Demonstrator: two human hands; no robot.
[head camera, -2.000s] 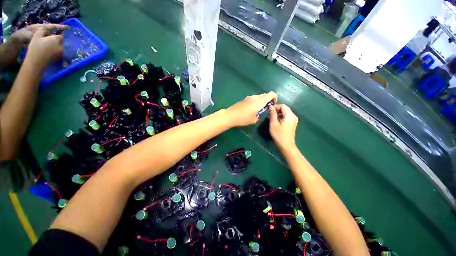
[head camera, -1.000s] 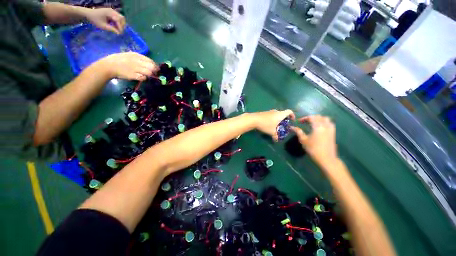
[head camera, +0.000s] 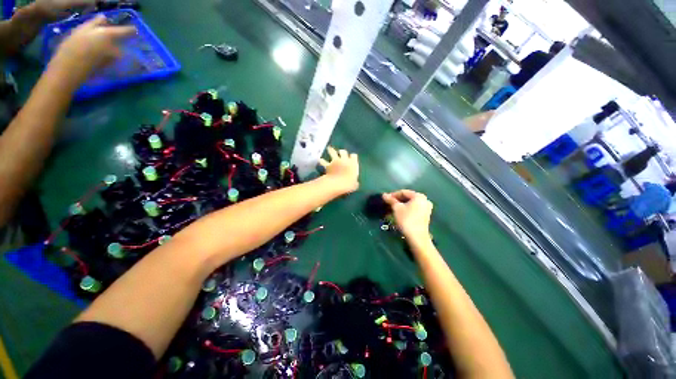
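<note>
Black housings (head camera: 222, 155) with pale green round ends and red wires lie in a large pile in front of me, partly under my left forearm. My left hand (head camera: 342, 170) is beside the foot of the white post, fingers apart, with nothing visible in it. My right hand (head camera: 410, 211) pinches the edge of a small black housing (head camera: 376, 206) low over the green surface. A small yellowish spot shows under the fingers. Another dark part shows partly behind my right wrist; its shape is unclear.
A perforated white post (head camera: 326, 92) stands just beyond my left hand. A metal rail (head camera: 474, 185) runs along the right. At left, another person's hands are over a blue tray (head camera: 167, 70). A dark round unit (head camera: 224, 51) with a thin wire lies near the tray.
My hands have moved apart; the shiny round part seen in my left hand is no longer visible there. The lone housing with a red wire has left its place. The neighbour's hands moved back over the tray.
</note>
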